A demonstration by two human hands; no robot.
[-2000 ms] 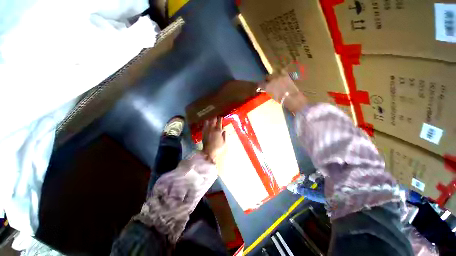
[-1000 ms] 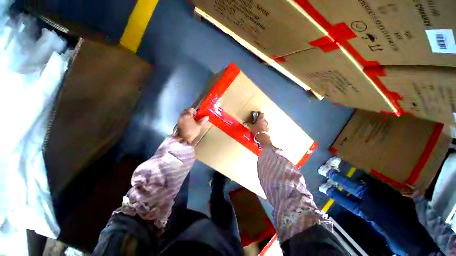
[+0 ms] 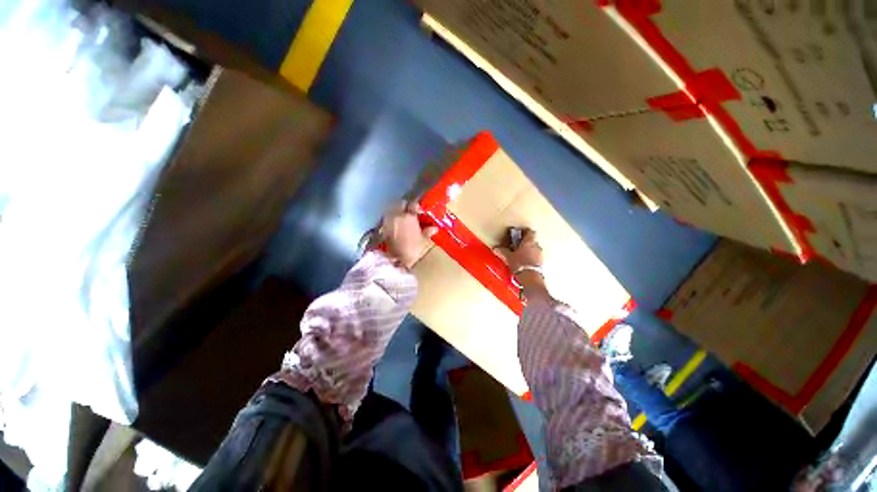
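Observation:
A tan shipping carton (image 3: 563, 255) lies in front of me on the grey-blue floor. Glossy red packing tape (image 3: 476, 255) runs along its centre seam and its edges. My left hand (image 3: 409, 235) holds the carton's taped edge at the upper left, thumb on top and the other fingers over the side, partly hidden. My right hand (image 3: 522, 252) rests on the carton top beside the centre tape, closed on a small dark tool (image 3: 516, 235). Most of the tool is hidden in the fist and no blade can be made out.
Stacked cartons (image 3: 615, 135) with red tape stand at the upper right. Another carton (image 3: 769, 307) sits below them. An open carton (image 3: 226, 192) and white material (image 3: 87, 221) are on the left. A person's legs in blue trousers (image 3: 664, 413) are at the lower right, close to the carton.
Since two seconds ago the carton's angle has changed and my right hand has moved from its far corner onto its top. Over the last second the view has shifted, with both hands staying similarly placed.

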